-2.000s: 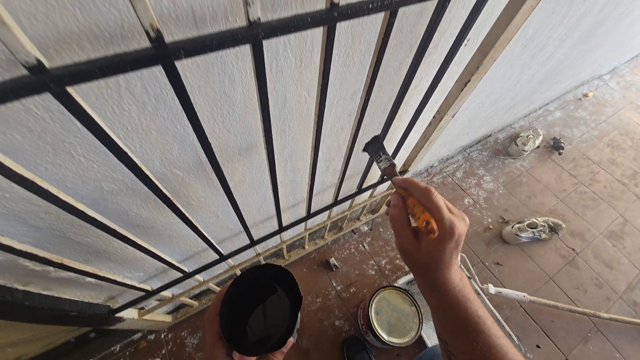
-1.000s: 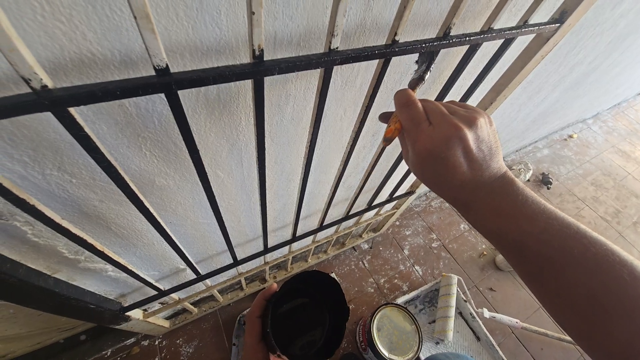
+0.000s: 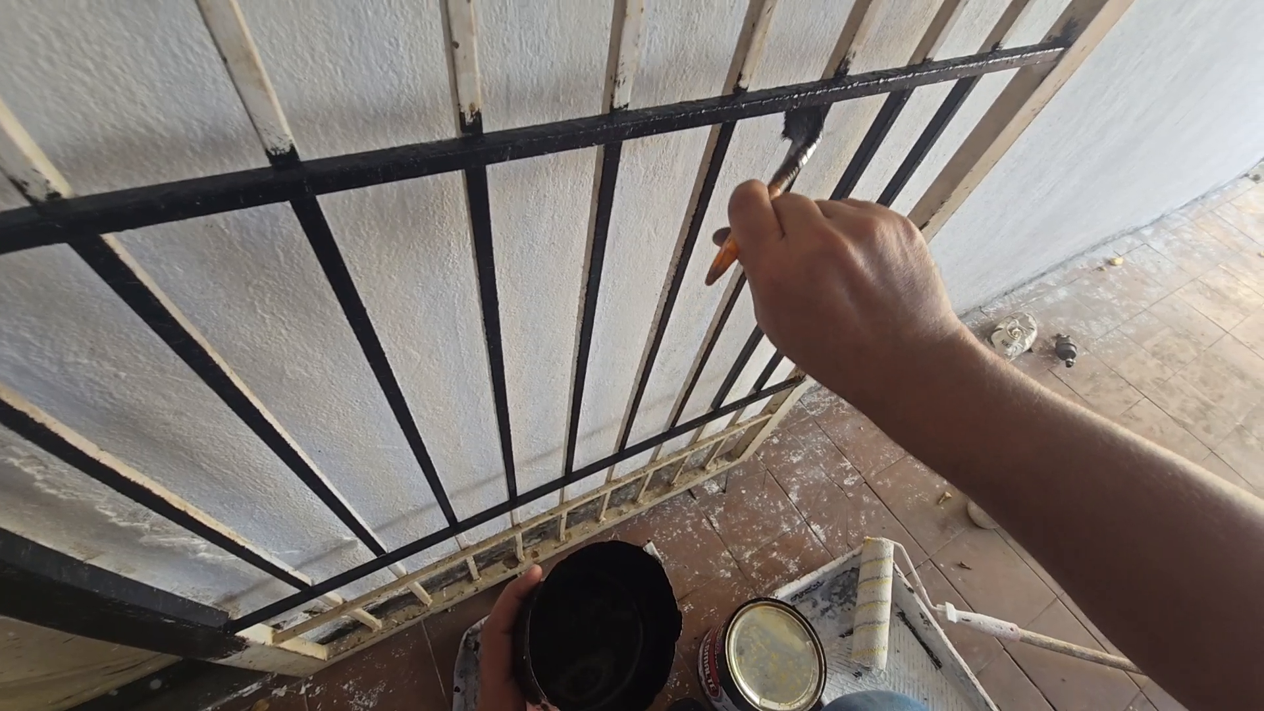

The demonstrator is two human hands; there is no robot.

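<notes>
My right hand [image 3: 844, 272] grips a paintbrush [image 3: 780, 183] by its orange handle. The dark, paint-covered bristles touch a bar just under the upper crossbar [image 3: 543, 138] of a metal grille. That crossbar and the bars below it are mostly black; the bar ends above it are cream. At the bottom, my left hand [image 3: 506, 642] holds a round container of black paint [image 3: 600, 627], its fingers around the left side. To the right of the container stands a paint can [image 3: 775, 657] with its lid on.
A paint roller [image 3: 873, 602] lies on a paint tray [image 3: 948, 657], with a pole [image 3: 1047, 642] to the right. The grille stands close to a white textured wall [image 3: 1086, 168]. On the paint-spattered tile floor [image 3: 1116, 365] are a shoe-like object [image 3: 1013, 336] and a small dark object [image 3: 1066, 350].
My right hand has moved with the brush from low on the grille, two seconds ago, up to the upper crossbar. The roller and tray have come further into view.
</notes>
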